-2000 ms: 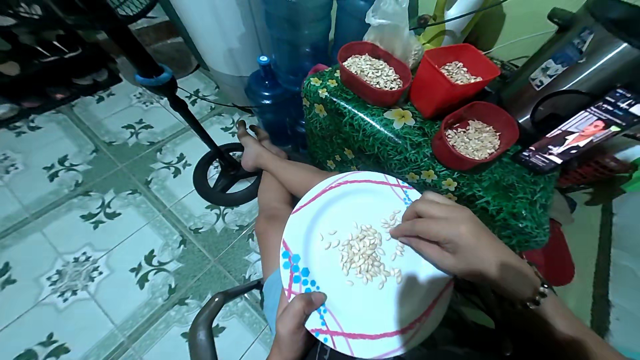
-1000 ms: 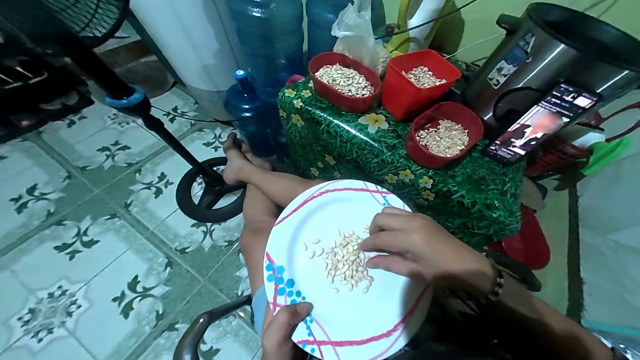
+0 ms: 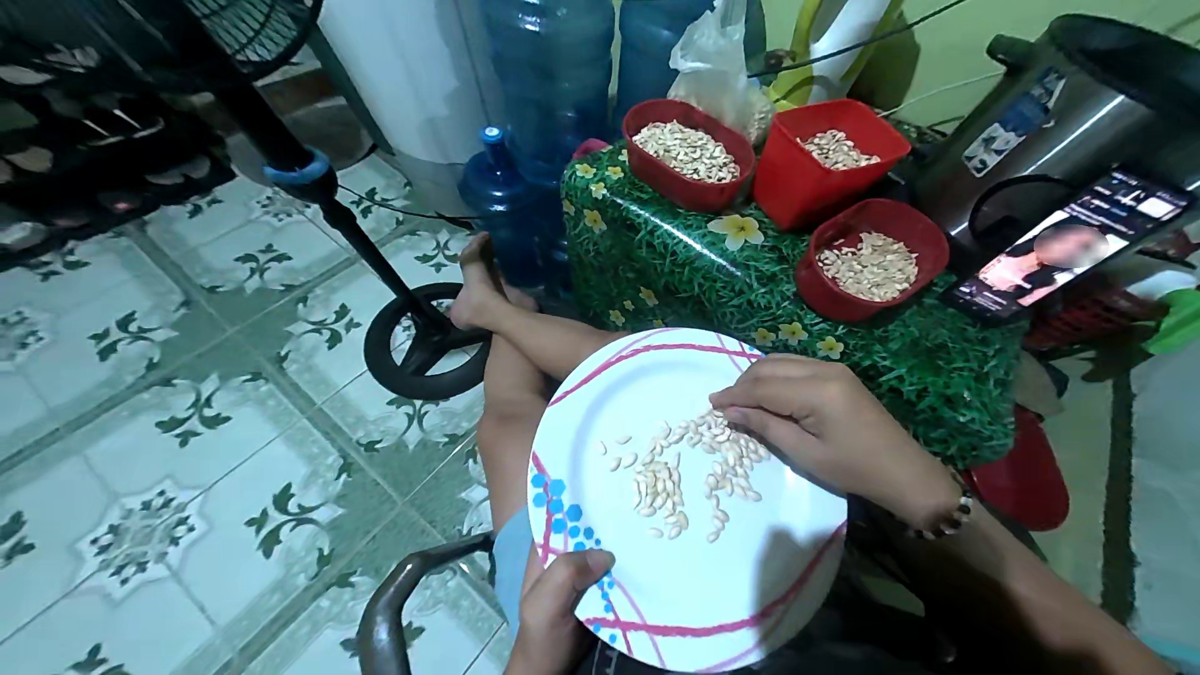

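My left hand (image 3: 561,609) holds the lower left rim of a white plate (image 3: 694,591) with pink lines and blue hexagons, its thumb on top. Pale seeds (image 3: 659,487) lie loosely over the plate's middle. Above the plate's right side, my right hand (image 3: 816,422) has its thumb and fingertips together at the upper edge of the seeds; whether a seed is between them is hidden. Beyond the plate, a red bowl (image 3: 639,169), a square red container (image 3: 783,187) and another red bowl (image 3: 825,298) hold seeds or hulls.
A table with a green grass-print cover (image 3: 656,253) bears the containers, a phone (image 3: 1069,248) and a steel cooker (image 3: 994,141). Blue water bottles (image 3: 548,75) stand behind. A fan stand (image 3: 412,342) is at the left, by crossed bare legs (image 3: 534,342). A chair armrest (image 3: 403,581) is near the plate.
My right hand has shifted toward the upper right of the seeds, which now lie more spread out, with a gap between two groups. The left hand still holds the rim.
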